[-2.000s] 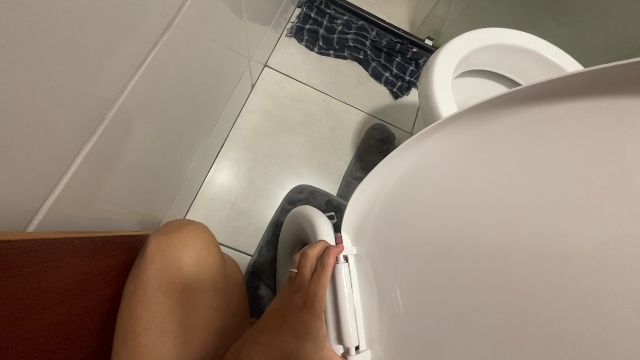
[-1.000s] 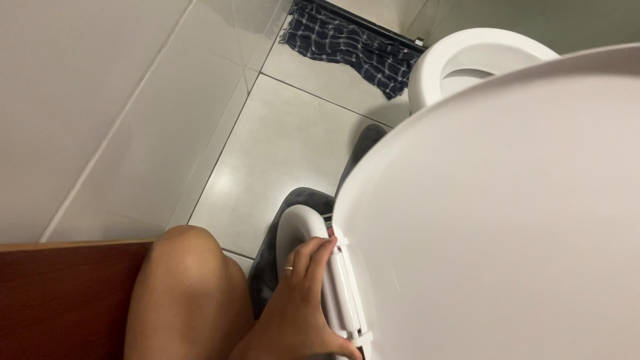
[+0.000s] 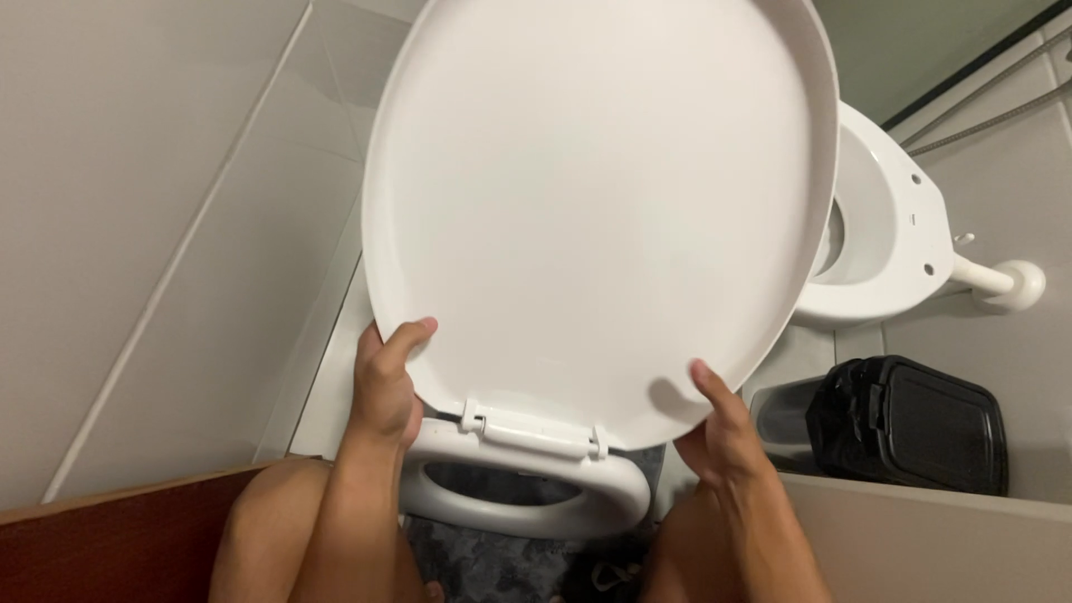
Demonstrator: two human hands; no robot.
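A white toilet lid (image 3: 586, 201) stands raised in front of me, its inner face towards the camera. My left hand (image 3: 389, 381) grips its lower left edge, thumb on the inner face. On the lower right edge, my right hand (image 3: 722, 419) holds it the same way, with the fingers hidden behind. A white hinge bar (image 3: 536, 432) joins the lid to a white toilet seat ring (image 3: 615, 498), which lies below between my legs, partly hidden under the lid.
A white toilet bowl (image 3: 888, 289) without a seat stands at the right, joined to a wall pipe (image 3: 984, 275). A black-lidded bin (image 3: 942, 423) is below it. Tiled wall fills the left; a reddish-brown panel (image 3: 109, 536) is at lower left. A metal hose (image 3: 988, 126) hangs upper right.
The lid has swung from the right side to the middle. One hand was seen at the hinge before; now both hold the lid's lower edges. The view has shifted, showing more of the bowl and the bin.
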